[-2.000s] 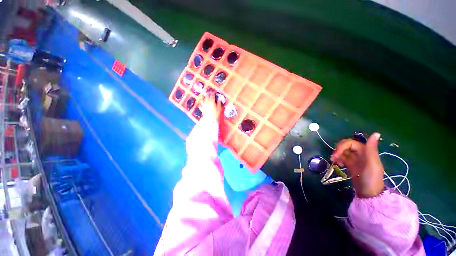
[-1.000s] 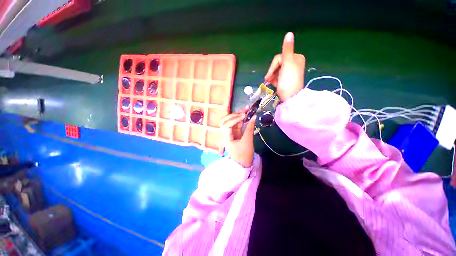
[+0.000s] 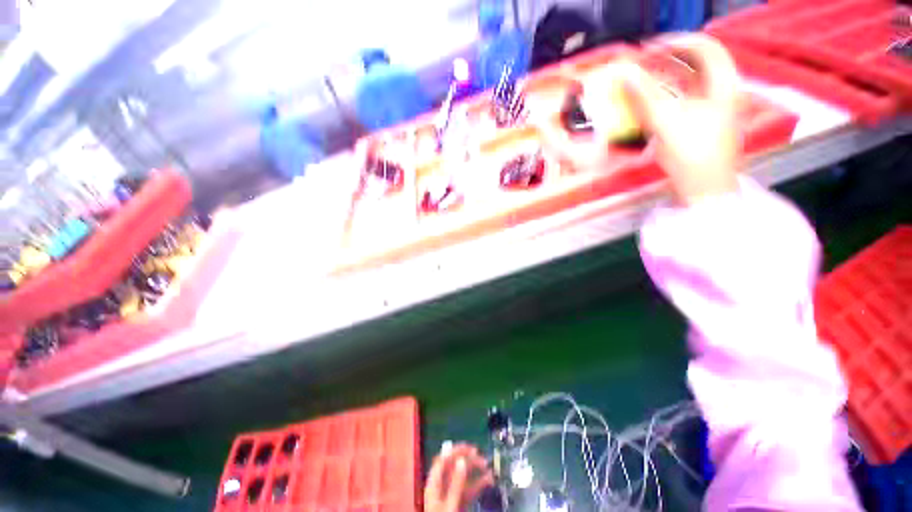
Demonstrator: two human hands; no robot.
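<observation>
My right hand point(image 3: 695, 120), blurred, is over a red-orange compartment tray point(image 3: 480, 215) on the raised white shelf. A blurred yellow-green thing, perhaps a binder clip point(image 3: 622, 115), shows by its fingertips; whether it is gripped is unclear. The tray's compartments hold dark and silvery pieces. My left hand point(image 3: 455, 482) is low, cut by the bottom edge, with its fingers on a dark round unit point(image 3: 488, 498). Left of it, a red-orange cell tray point(image 3: 345, 450) holds several dark round units at its left side. A small white puck point(image 3: 522, 473) lies right of the left hand.
White cables point(image 3: 600, 450) tangle on the green bench point(image 3: 390, 360). A bin of mixed clips point(image 3: 90, 365) stands on the shelf point(image 3: 290, 320) at left. Red trays point(image 3: 875, 340) are at far right and back right. People in blue point(image 3: 390, 90) are behind the shelf.
The view has tilted up to the shelf. My right hand has left the bench beside my left hand and reached up and out over the compartment tray. My left hand stays low by the cell tray.
</observation>
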